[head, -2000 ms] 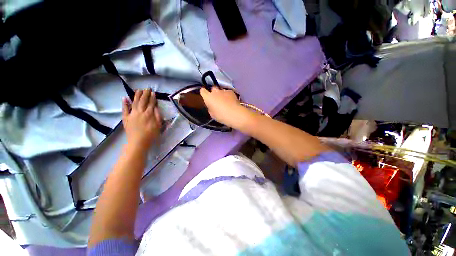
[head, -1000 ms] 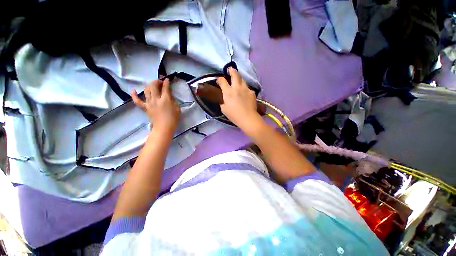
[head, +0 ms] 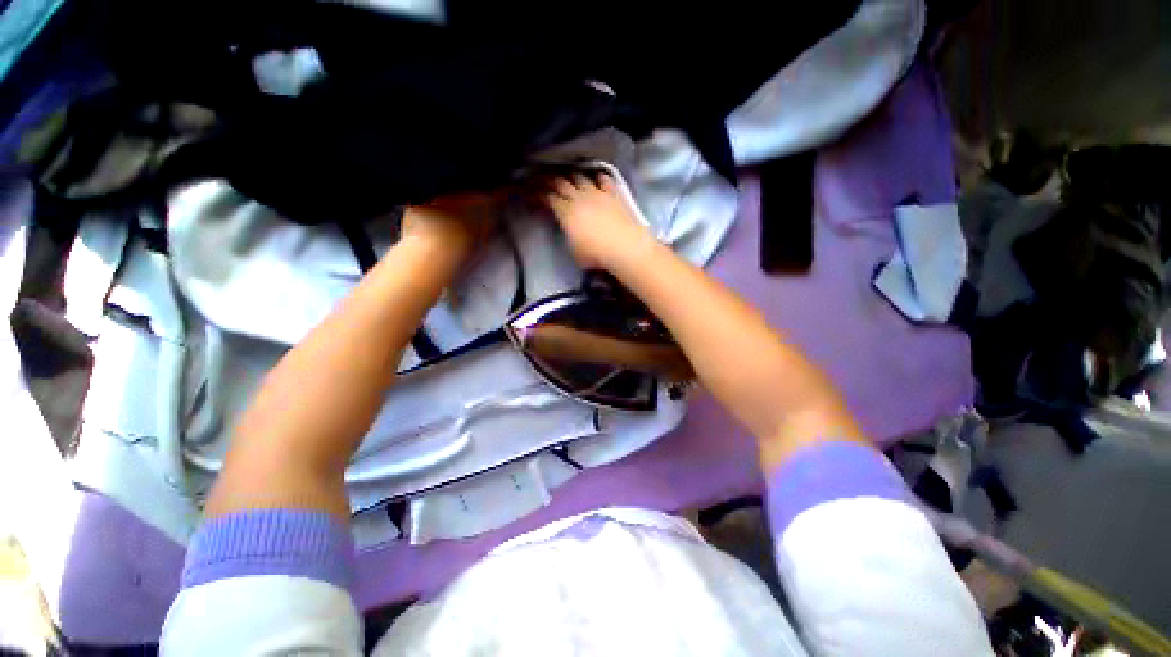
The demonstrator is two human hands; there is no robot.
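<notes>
The garment's pale grey-blue inside [head: 257, 263] lies spread over the purple table cover, with its black side [head: 424, 103] heaped at the back. My left hand [head: 443, 231] is at the edge of the black cloth, its fingers hidden in the dark folds. My right hand [head: 593, 218] holds the garment where black cloth meets pale lining; its fingertips are partly hidden. The steam iron [head: 597, 349] rests on the pale lining below my right hand, pointing left, with my right forearm partly over it. Neither hand touches its handle.
A black strip [head: 787, 216] and a pale blue scrap [head: 927, 263] lie on the purple cover [head: 822, 347] at the right. Dark cloth bundles [head: 1117, 257] and a grey surface [head: 1079, 513] are further right. A yellow and pinkish hose [head: 1027, 571] runs at the lower right.
My right hand has let go of the iron, which stays on the lining. Both hands have reached away from me to the black cloth. Garment folds have been lifted and shifted at the back right.
</notes>
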